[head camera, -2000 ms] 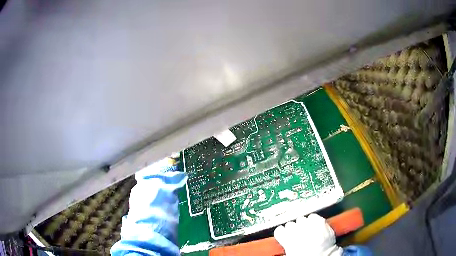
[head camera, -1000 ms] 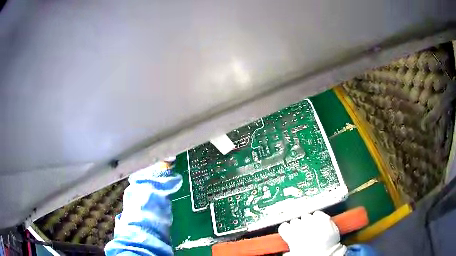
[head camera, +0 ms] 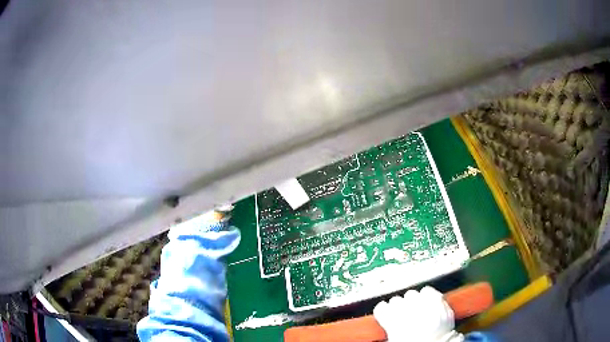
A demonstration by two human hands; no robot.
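Observation:
A large green circuit board with a white border lies solder side up on the darker green platform. My gloved right hand is closed around an orange-red bar-shaped pad along the board's near edge. A flat white tool shows over the board's far left part, its upper end hidden by the cover. My left hand is mostly hidden under the cover edge at the board's left; its blue sleeve and cuff show, and its fingers do not.
A large grey-white cover fills the upper view and hides the board's far edge. Brown egg-crate foam lines the right side, with more foam at lower left. Yellow edging borders the platform. Dark cables lie at the lower left.
The white tool shows more of its length below the cover edge. The left sleeve has shifted slightly left, away from the board. The right hand still holds the red pad. The view has shifted slightly.

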